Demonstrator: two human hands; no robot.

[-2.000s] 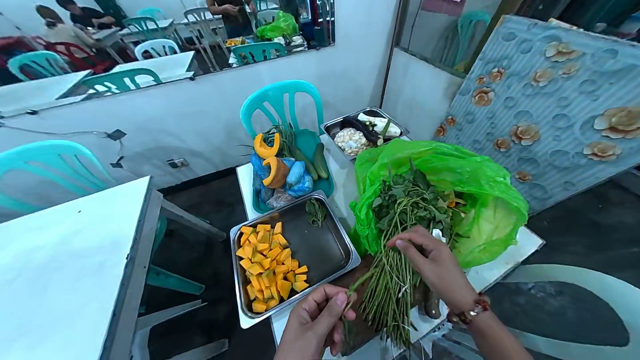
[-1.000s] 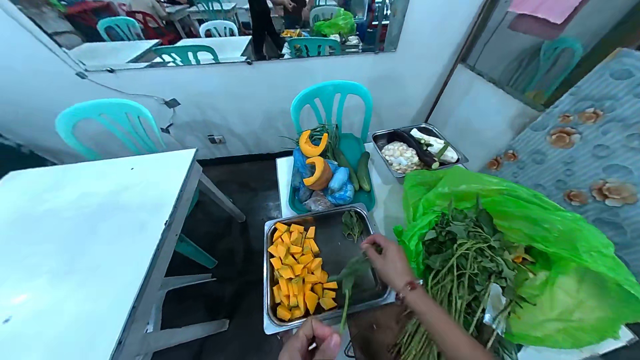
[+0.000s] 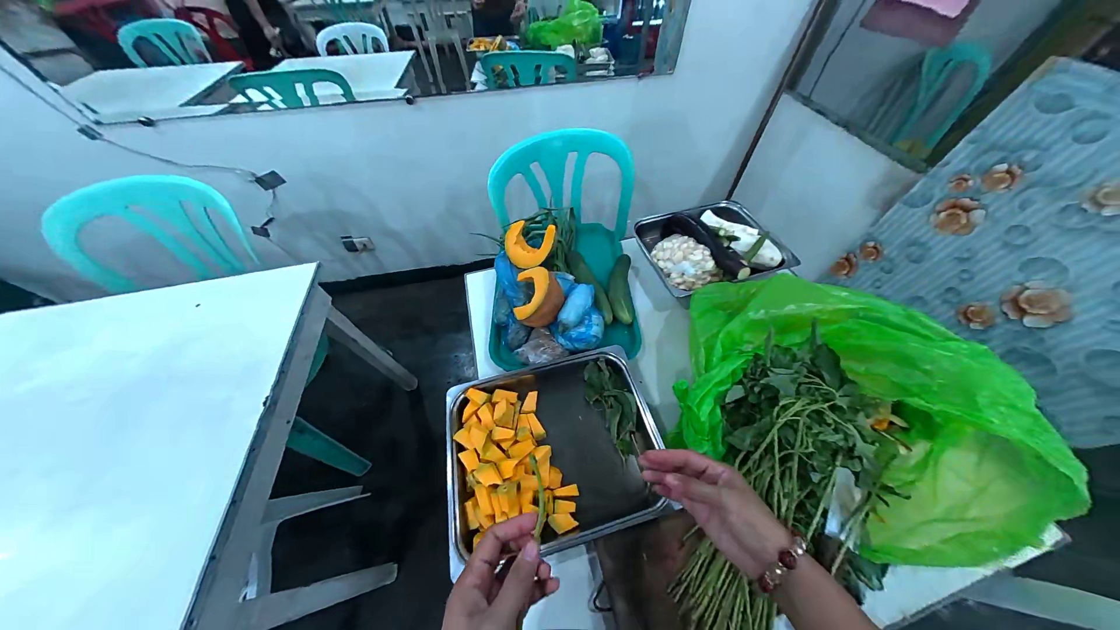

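My left hand [image 3: 503, 573] pinches a thin green stem [image 3: 540, 499] upright at the near edge of a metal tray [image 3: 573, 446]. Orange squash chunks [image 3: 499, 464] fill the tray's left side, and a small pile of green leaves [image 3: 612, 407] lies at its right. Over the tray's right rim my right hand [image 3: 717, 503] is held with fingers apart and nothing visible in it; its wrist wears a bead bracelet. Beside it a large bunch of leafy greens [image 3: 796, 420] with long stems lies partly on an open green plastic bag [image 3: 971, 420].
Behind the tray, a teal basket [image 3: 632, 346] holds squash pieces [image 3: 538, 297], cucumbers [image 3: 621, 289] and blue bags. A second metal tray [image 3: 674, 284] has eggplant and garlic. A white table [image 3: 131, 420] stands left; a teal chair [image 3: 560, 162] is behind.
My right hand has gone from the bunch of stems to the tray. A leafy piece it held one second ago is out of its fingers, and more leaves lie in the tray.
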